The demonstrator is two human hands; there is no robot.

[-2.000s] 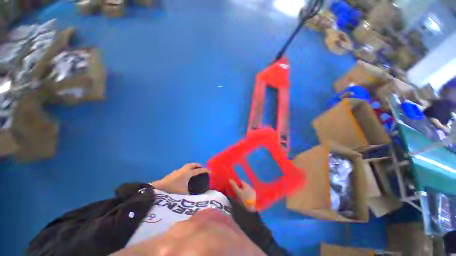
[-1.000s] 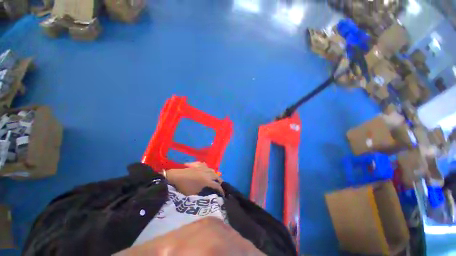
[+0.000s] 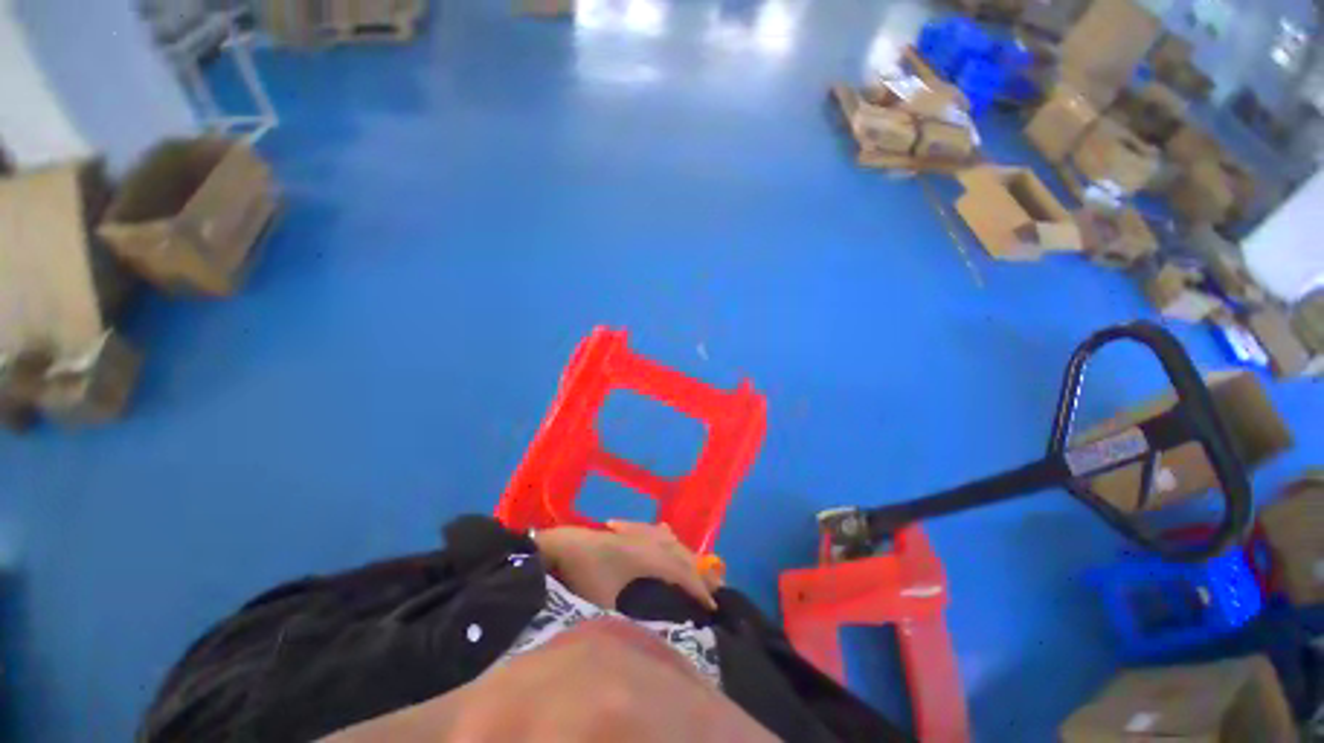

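A bright red plastic stool (image 3: 643,472) with rectangular openings is held in front of my body, over the blue floor. My left hand (image 3: 622,562) lies across the stool's near edge, with its fingers curled over a dark rounded object (image 3: 667,598), perhaps a lidded cup, against my shirt. My right hand is mostly hidden behind my left hand and the dark object. A small orange patch shows beside them at the stool's near right corner. The finger details are blurred.
A red pallet jack (image 3: 871,592) stands close on the right, its black loop handle (image 3: 1234,472) reaching further right. A blue crate (image 3: 1183,598) and cartons lie beyond it. Open cartons (image 3: 196,218) stand on the left. More cartons (image 3: 1009,211) line the upper right.
The stool has swung from the right to in front of me. The pallet jack now shows lower, its handle nearer. The cartons with silvery parts and the green line have left the view.
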